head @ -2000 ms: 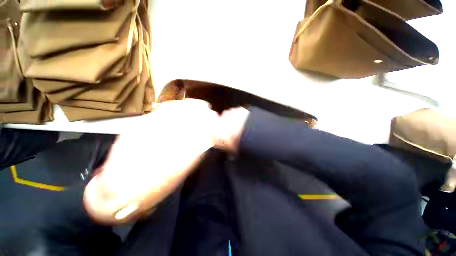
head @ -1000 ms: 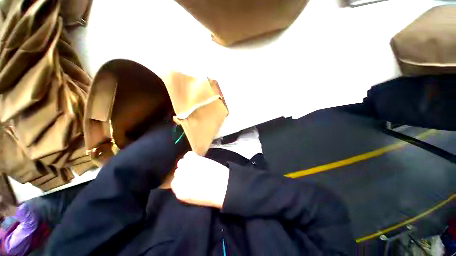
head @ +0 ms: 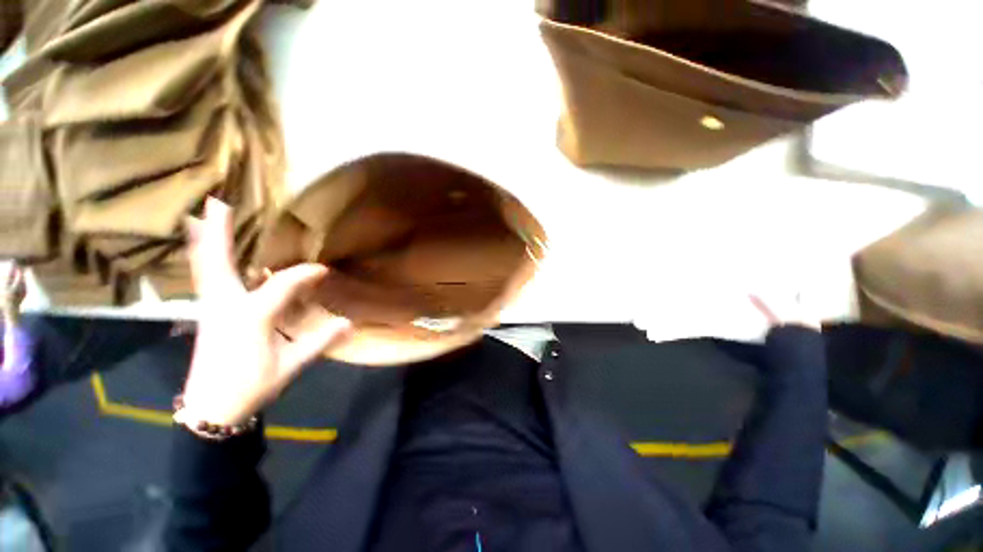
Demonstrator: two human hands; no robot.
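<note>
An open tan-brown bag (head: 431, 253) is at the table's front edge, its mouth turned up towards me and its brown inside showing. A small pale patch lies inside, near its lower rim. My left hand (head: 253, 323) is at the bag's left rim, some fingers spread and others overlapping the rim; whether it grips the rim is unclear. My right hand (head: 785, 311) is well right of the bag, over the table's front edge. It is washed out against the white, so its fingers and anything in them cannot be made out.
Overlapping tan bags (head: 140, 140) are piled at the left of the white table (head: 420, 76). A bag with a gold stud (head: 647, 119) stands at the upper right, its dark mouth open. Another tan bag (head: 932, 270) is at the right edge. A person's purple sleeve (head: 16, 361) shows far left.
The bag has swung round so its mouth faces me. My left arm has come out of the bag to its left rim. My right hand has moved from my front far to the right.
</note>
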